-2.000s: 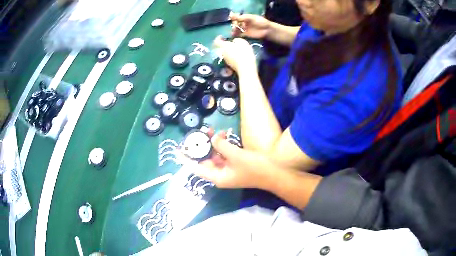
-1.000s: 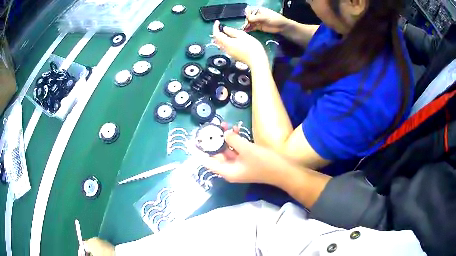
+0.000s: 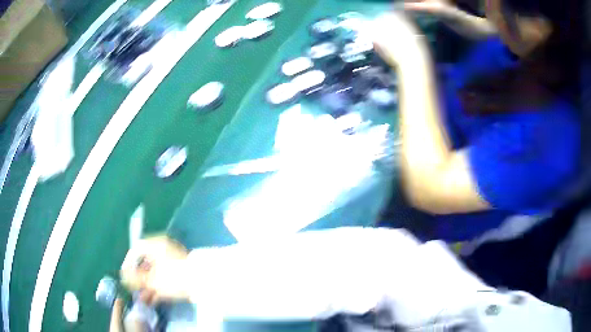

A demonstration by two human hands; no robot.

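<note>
The whole view is blurred. My right hand (image 3: 155,267), in a white sleeve, is at the lower left, closed on slim pale tweezers (image 3: 136,224) that point up from it. Just below it, at the bottom edge, are blurred fingers (image 3: 117,316) that look like my left hand, mostly cut off. A greyish thing (image 3: 144,315) is beside them; whether they grip it is unclear. A small pale blue round part (image 3: 107,292) is just left of my right hand, and a white one (image 3: 71,306) is further left.
More round parts (image 3: 207,95) sit along the green belt (image 3: 162,117). A pale strip, likely spare tweezers (image 3: 241,166), and glaring white sheets (image 3: 285,207) lie on the bench. A neighbour in blue (image 3: 525,149) sits beyond a dark pile of parts (image 3: 350,78).
The view has swung, bringing more of my right hand and the tweezers into sight. Blurred fingers now show at the bottom. The grey-sleeved arm and its hand holding a disc are gone from view.
</note>
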